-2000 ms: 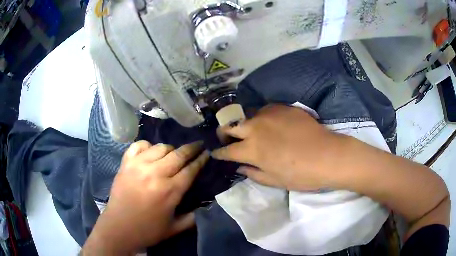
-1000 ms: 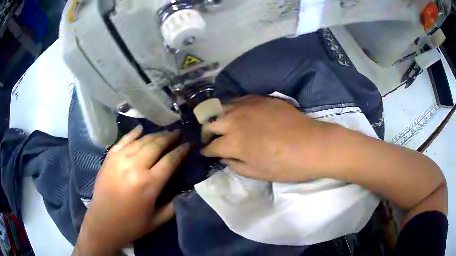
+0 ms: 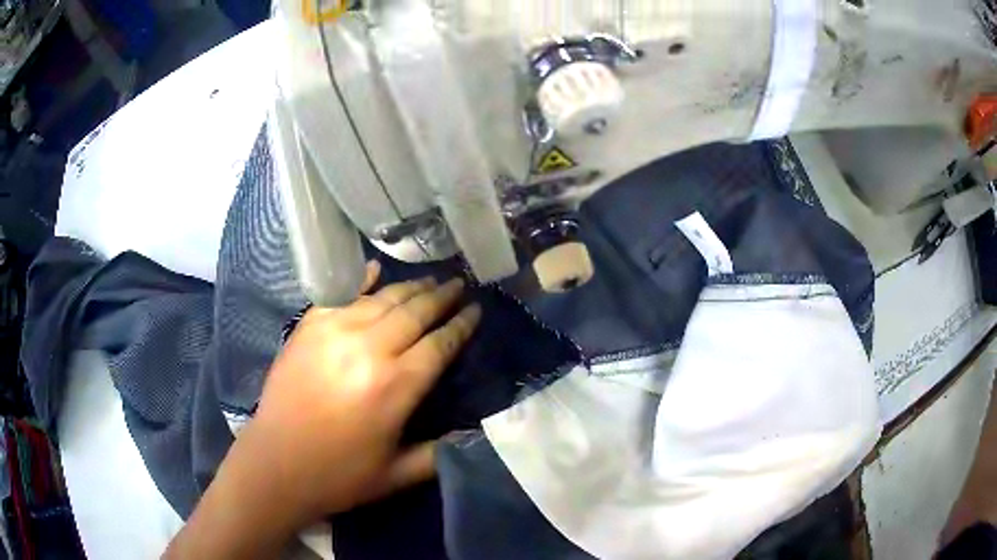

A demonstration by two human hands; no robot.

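Note:
My left hand (image 3: 348, 383) lies palm down on a black-navy piece (image 3: 503, 350), fingertips just left of and below the needle area; it grips nothing visible. My right hand is out of the picture. Grey trousers (image 3: 246, 317) spread under and around the sewing machine head (image 3: 700, 66), one part trailing left. A white pocket bag (image 3: 765, 383) lies folded on the right, joined to grey cloth by an overlocked edge. A small white label (image 3: 705, 243) shows on the grey cloth. The presser foot and needle are hidden behind the head and a cream knob (image 3: 563, 267).
A ribbed white dial (image 3: 582, 96) and a yellow warning triangle (image 3: 555, 161) are on the head. A long white bar (image 3: 319, 208) hangs at its left end. Thread snips (image 3: 935, 232) lie at right. The white table (image 3: 164, 142) has ruler-like marks at right. Red and green pieces show lower left.
My right hand has left the cloth and the picture, uncovering the label, dark piece's edge and pocket bag. My left hand stays on the dark piece. The camera view has shifted.

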